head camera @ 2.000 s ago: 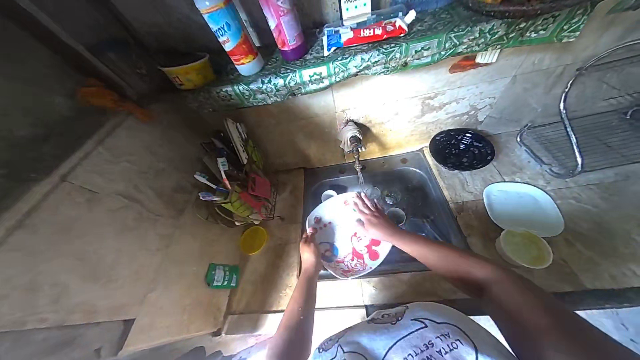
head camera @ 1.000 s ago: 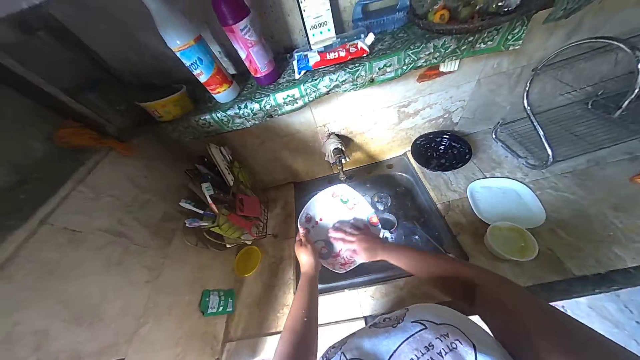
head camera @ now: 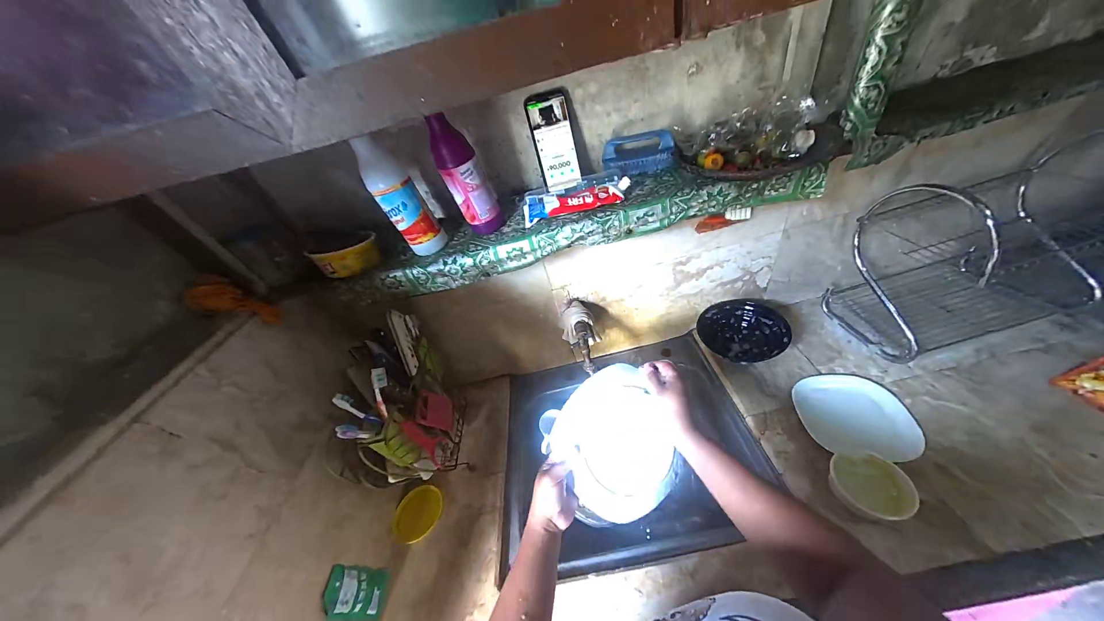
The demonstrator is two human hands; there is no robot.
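Observation:
A white plate, its underside bright with glare, is held over the dark sink below the faucet. My left hand grips its lower left edge. My right hand grips its upper right edge. A small white cup handle shows past the plate's left side; the plate hides most of what lies in the basin.
Right of the sink are a black bowl, a white dish, a bowl of pale liquid and a wire dish rack. Left are a toothbrush basket and yellow lid. Above, a shelf holds bottles and a phone.
The plate has been turned over, from its printed face to its plain underside. My right hand has moved from the plate's face to its upper edge. The view has tilted up.

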